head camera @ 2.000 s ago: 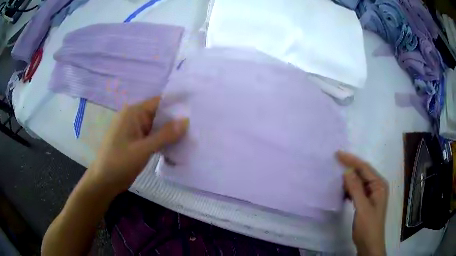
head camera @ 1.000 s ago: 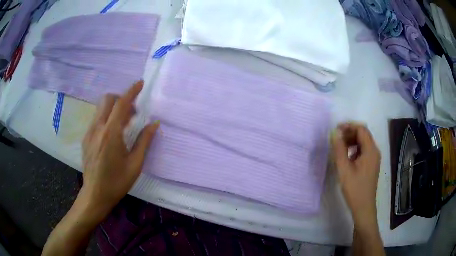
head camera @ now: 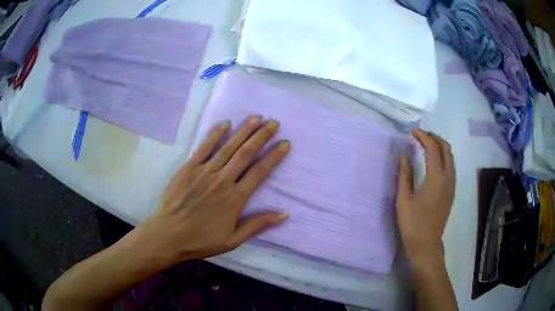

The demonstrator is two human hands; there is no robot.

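The working stack of lilac panels (head camera: pixel 328 158) lies flat on the table in front of me, finely striped, with a diagonal crease near its lower middle. My left hand (head camera: pixel 219 188) lies flat on its left part with fingers spread, holding nothing. My right hand (head camera: pixel 426 194) is at its right edge, fingers apart, the fingertips near the upper right corner; whether they touch the fabric is unclear. A looser pile of lilac panels (head camera: pixel 131 73) lies to the left. A white sheet stack (head camera: pixel 341 45) lies behind the working stack.
A blue striped tie (head camera: pixel 79 135) shows from under the left pile. Another striped end (head camera: pixel 216 69) lies beside the white stack. Red scissor handles (head camera: pixel 25 67) are far left. An iron (head camera: pixel 508 234) rests on a brown base at right. Bundled blue-grey and lilac pieces (head camera: pixel 481 54) line the far right.
The lilac panel held between both hands two seconds ago now lies on the stack. My left hand has moved right onto it. My right hand has opened along the right edge.
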